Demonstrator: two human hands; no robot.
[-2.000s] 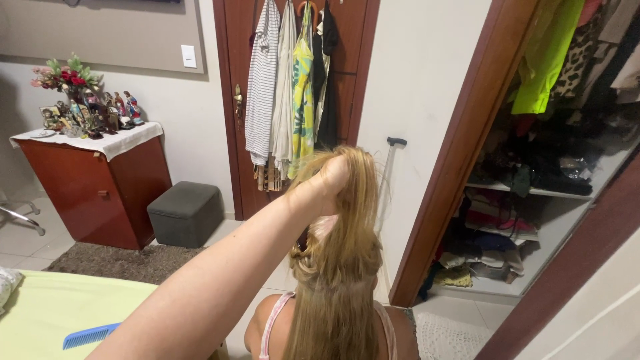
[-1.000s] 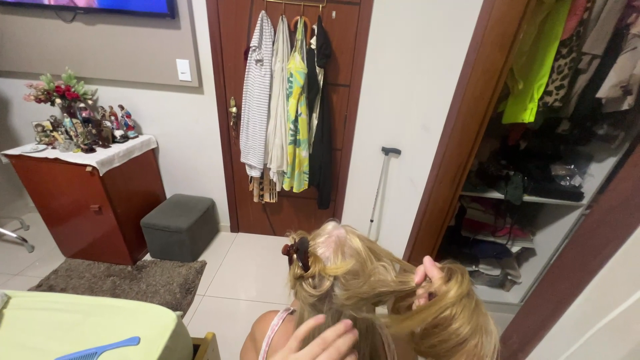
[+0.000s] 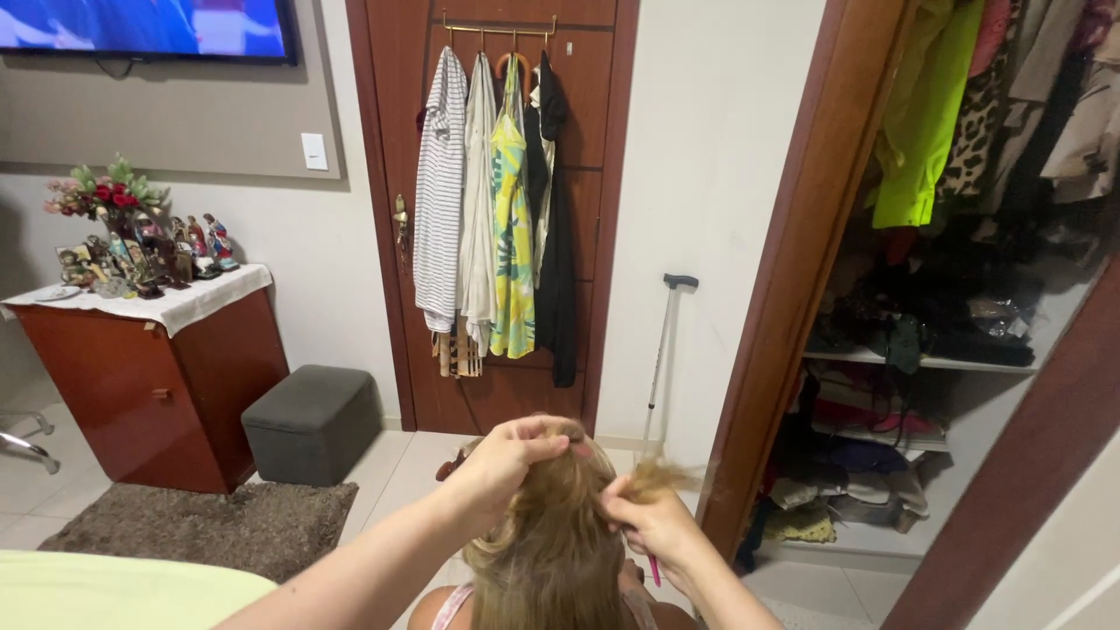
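In front of me sits a person seen from behind, with long blond hair hanging down the back. My left hand is at the crown, its fingers pinched on a lock there. Lower and to the right, my right hand grips another lock, whose loose ends fan out to the right above the fist. A thin pink object, perhaps a comb's handle, shows just under my right hand; whether I hold it I cannot tell. A dark brown hair clip shows left of the head, partly hidden by my left hand.
A pale green padded surface lies at lower left. Beyond it are a shaggy brown rug, a grey ottoman and a reddish wooden cabinet. A walking cane leans against the wall; an open wardrobe stands at right.
My left hand has gone from flat on the back of the hair up to the crown. My right hand has come in closer to the head. The pink object now shows.
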